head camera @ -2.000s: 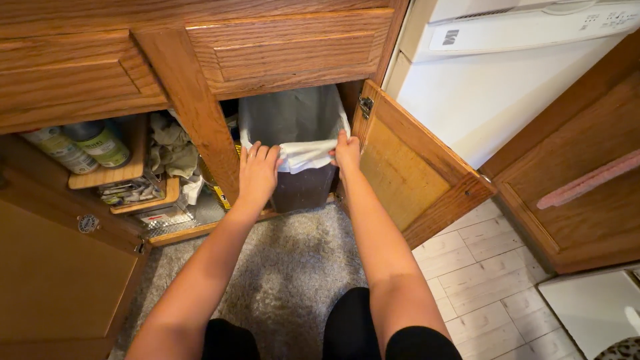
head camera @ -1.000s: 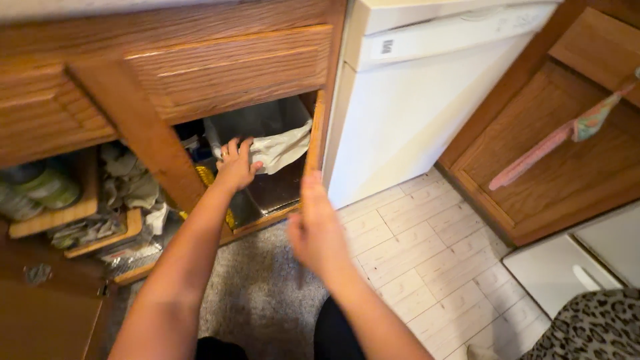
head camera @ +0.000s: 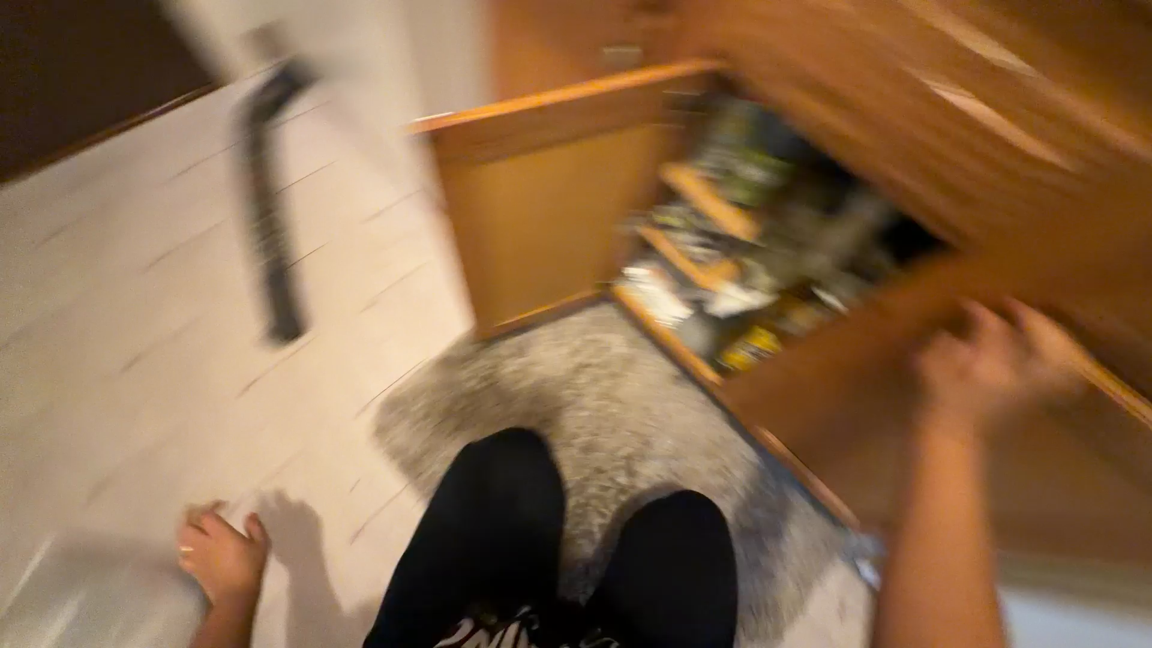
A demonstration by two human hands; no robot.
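My right hand (head camera: 994, 364) is blurred at the right of the view, at the outer face of a wooden cabinet door (head camera: 837, 423) near its upper edge; whether it presses on the door cannot be told. At the lower left, my left hand (head camera: 223, 549) hangs over the pale plank floor with its fingers apart and nothing in it. Between my hands, a second cabinet door (head camera: 549, 225) stands open, its inner panel in view. Past it, blurred goods sit on small wooden shelves (head camera: 711, 202) inside the cabinet. The bin is hidden.
A grey shaggy rug (head camera: 585, 396) lies under my knees beside the cabinet. On the pale plank floor (head camera: 360, 297) is a long dark blurred object (head camera: 270, 207). A whitish, blurred surface (head camera: 108, 594) is at the lower left corner.
The view has swung far to the left. My left hand has left the white liner at the bin and is over the floor. The right-hand cabinet door now covers the bin's opening.
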